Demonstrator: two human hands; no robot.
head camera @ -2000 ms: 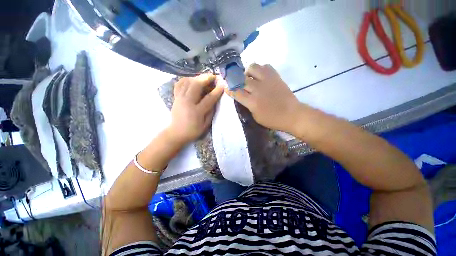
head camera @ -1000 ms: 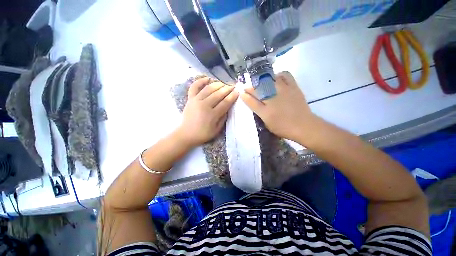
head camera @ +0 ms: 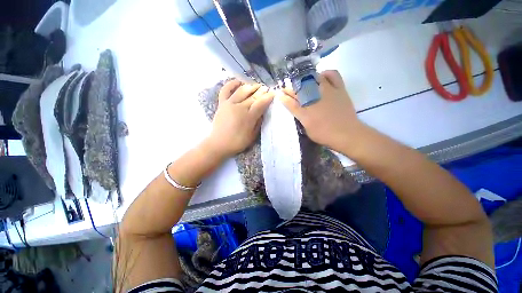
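Note:
A speckled grey-brown fabric piece (head camera: pixel 327 177) lies under the sewing machine head (head camera: pixel 280 34) and hangs over the table's front edge. A white strip (head camera: pixel 281 160) lies lengthwise on its middle. My left hand (head camera: pixel 237 114) presses and pinches the cloth left of the strip, fingertips close to the needle area. My right hand (head camera: pixel 326 111) holds the cloth and strip edge on the right, its fingers partly behind the grey-blue attachment (head camera: pixel 308 90). The fingertips of both hands nearly meet at the strip's top end. The needle point is lost in glare.
Scissors with red and orange-yellow handles (head camera: pixel 446 67) lie right of the machine, beside a dark pad (head camera: pixel 511 73). Stacked grey and white cut pieces (head camera: pixel 102 129) lie at the left. Blue crates (head camera: pixel 409 229) and heaped cloth (head camera: pixel 204 252) show below the table edge.
Since two seconds ago the view has shifted, so the machine head sits further right. Both hands remain on the cloth at the needle area. Over the last second they have hardly moved.

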